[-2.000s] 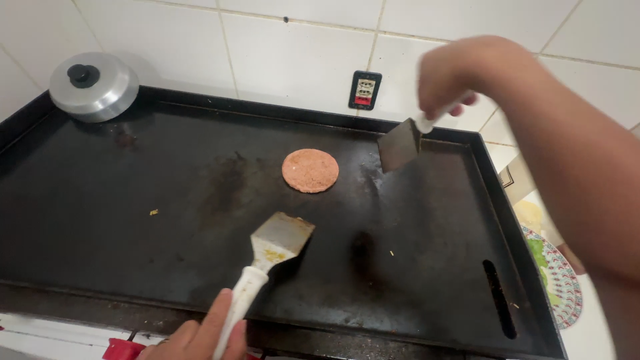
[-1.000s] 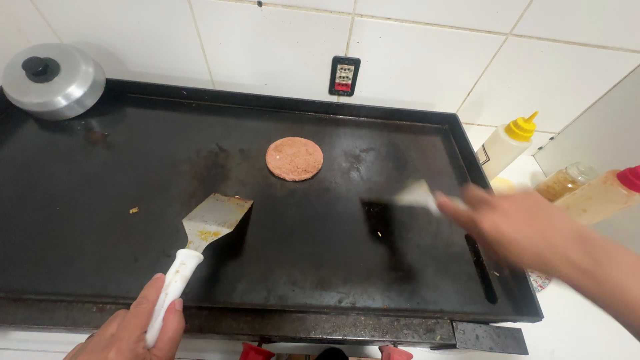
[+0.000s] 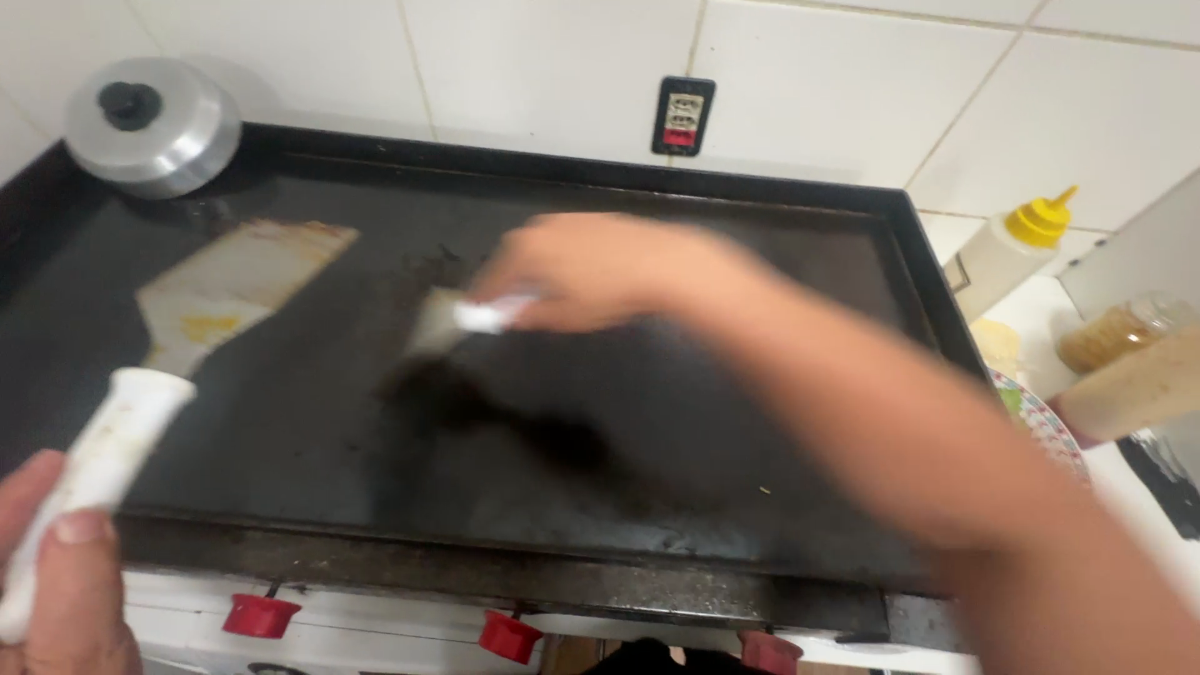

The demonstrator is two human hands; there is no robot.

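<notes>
My left hand (image 3: 80, 581) grips the white handle of a wide metal spatula (image 3: 234, 286), whose blade, smeared with yellow residue, is raised at the left of the head view. Blurred by motion, my right hand (image 3: 581, 272) is closed on the white handle of a second metal spatula (image 3: 436, 323). That blade is over the middle-left of the black flat griddle (image 3: 694, 412); whether it touches the surface cannot be told. The round pink patty of the earlier frames is not visible now; my right hand and forearm cover part of the griddle.
A domed aluminium lid (image 3: 155, 131) sits at the griddle's back left corner. Beyond the right edge stand a yellow-capped squeeze bottle (image 3: 1008, 248), a glass jar (image 3: 1120, 333), another bottle (image 3: 1139, 384) and a patterned plate (image 3: 1050, 427). Red knobs (image 3: 511, 636) line the front; a socket (image 3: 683, 116) is on the tiled wall.
My right hand has moved left across the griddle with its spatula. The left spatula is now raised closer to the camera. The patty, seen in both earlier frames, no longer shows.
</notes>
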